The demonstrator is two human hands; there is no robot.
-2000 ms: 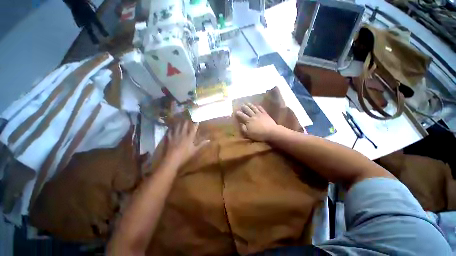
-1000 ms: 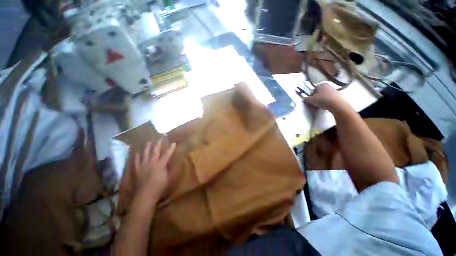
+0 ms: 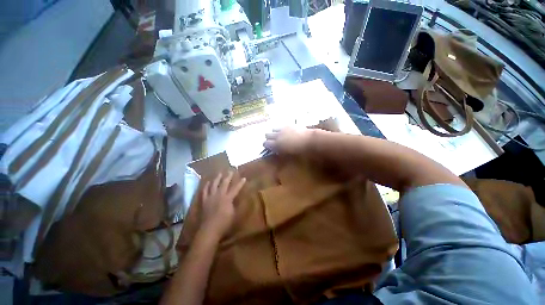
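The brown fabric panel point(image 3: 325, 223) lies over the table edge and my lap, with a seam down its middle. My left hand point(image 3: 220, 199) rests with fingers spread on the panel's left part. My right hand point(image 3: 290, 142) is at the panel's far edge, with its fingers bent around a small dark tool, probably the snips point(image 3: 266, 153), mostly hidden by the hand. The white sewing machine head point(image 3: 197, 77) stands beyond my hands, with the yellow-gold clamp frame point(image 3: 248, 112) under it.
Striped white and brown workpieces point(image 3: 66, 143) hang at the left. A control panel point(image 3: 385, 39), a reddish-brown box point(image 3: 376, 95) and a tan bag point(image 3: 469, 62) stand at the back right. Brown pieces point(image 3: 502, 205) lie at the right. The dark bed plate point(image 3: 364, 122) is beyond my right forearm.
My right hand went to the dark tool on the right of the table and is now back at the panel's far edge. The panel has moved back from the clamp. My left hand stays on it.
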